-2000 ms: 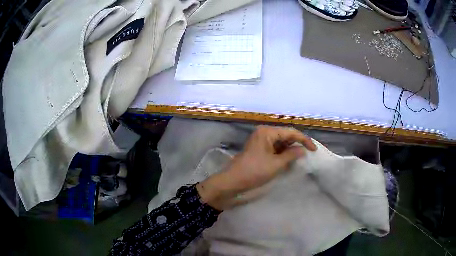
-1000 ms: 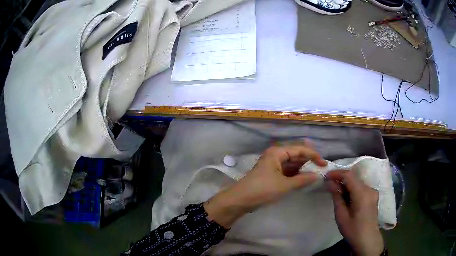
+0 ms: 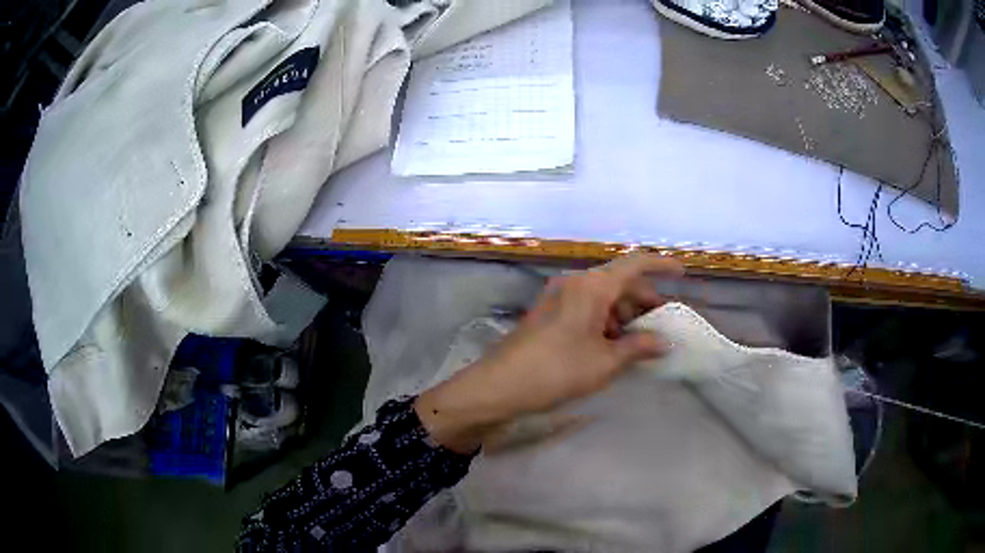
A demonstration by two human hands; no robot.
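Observation:
A cream garment (image 3: 648,454) lies across my lap below the table edge. My left hand (image 3: 562,335) is over it, blurred, with thumb and fingertips at the stitched edge of the cloth, pinching it. My right hand is out of the picture. A thin pale thread (image 3: 929,410) runs from the right side of the garment to the right rim of the picture. No button shows clearly on the lap cloth.
More cream garments with a black label (image 3: 281,84) are heaped at the table's left. A paper sheet (image 3: 486,108), a brown mat (image 3: 734,81) with tiny pale pieces and a dish (image 3: 718,15) lie on the table. A blue crate (image 3: 194,432) stands below left.
One second ago my right hand was at the cloth beside my left; now it is out of view. The cloth's right part has spread out, the white button no longer shows, and the thread is stretched to the right.

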